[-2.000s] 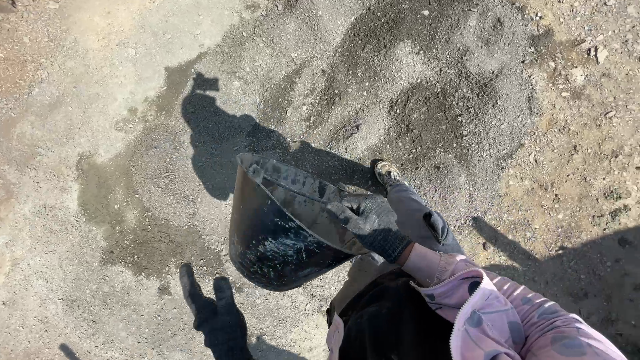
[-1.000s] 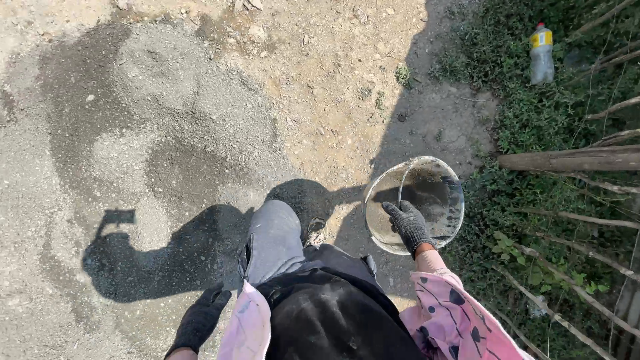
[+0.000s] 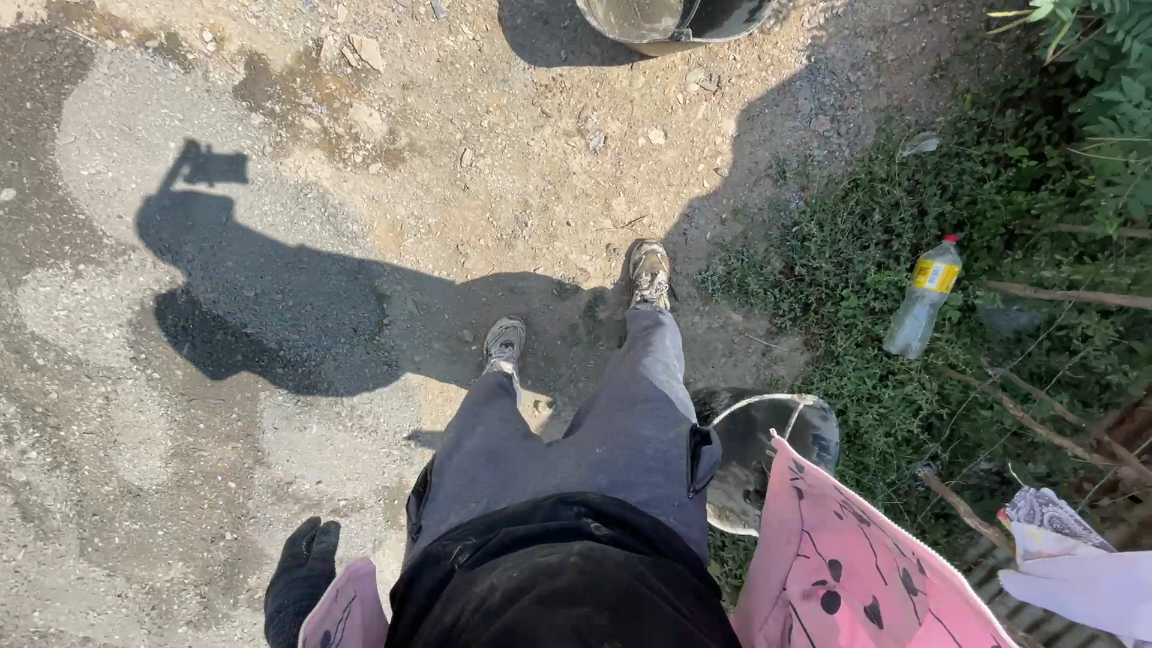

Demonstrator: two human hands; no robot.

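My left hand (image 3: 301, 576), in a dark work glove, hangs at the lower left beside the pink sleeve, above gravelly ground; whether its fingers hold anything cannot be made out, but no object shows at them. My right hand is out of sight, somewhere behind the pink patterned jacket. A black bucket (image 3: 742, 463) with a pale rim and a handle is beside my right leg, partly covered by the leg and the jacket. Another bucket (image 3: 670, 40) stands on the dirt at the top edge, cut off by the frame.
A plastic bottle (image 3: 922, 297) with a red cap lies on green plants at the right. Branches (image 3: 1017, 414) and cloth (image 3: 1071, 567) are near the lower right. Damp grey gravel (image 3: 135, 432) covers the left; stones (image 3: 364, 51) lie farther up.
My right hand was at the bucket's handle one second ago and is now out of view. The bucket is now lower, beside my leg. The view has shifted, showing another bucket at the top.
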